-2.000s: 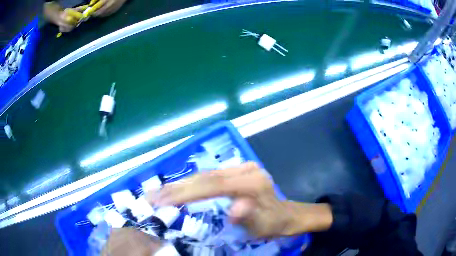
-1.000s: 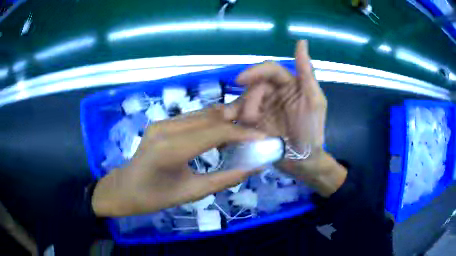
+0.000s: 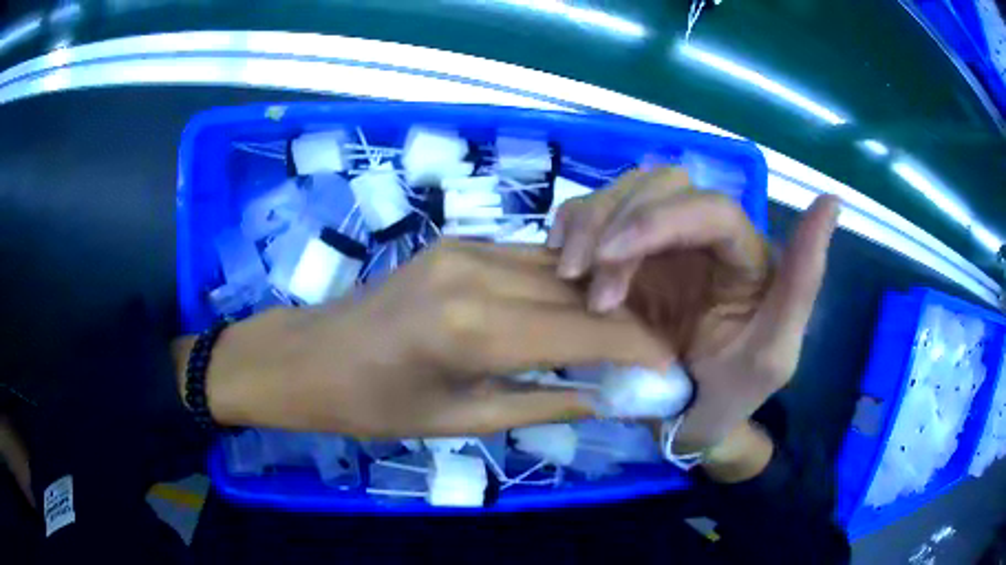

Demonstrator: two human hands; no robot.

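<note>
My left hand (image 3: 441, 342) reaches in from the left, fingers closed around a white cased unit (image 3: 643, 392). Thin white leads loop from the unit's right end, against my right palm. Stiff leads show between the left fingers. My right hand (image 3: 706, 298) is on the right, palm turned in, fingers curled and thumb or outer finger raised; no thing shows between its fingertips. Both hands are over the blue tray (image 3: 474, 121), which holds mixed white coil units (image 3: 322, 268) with black ends and clear cases (image 3: 273, 206). The left hand hides the tray's middle.
A green conveyor belt (image 3: 496, 44) with a pale metal rail (image 3: 331, 55) runs behind the tray. A wired unit lies on it at the top. Another blue tray (image 3: 871, 419), full of pale cases, stands at the right. Dark sleeves reach in from both sides.
The view has shifted, so the tray shows more fully. The left hand and its unit have moved right and down, closer to the right palm. The right fingers are more curled.
</note>
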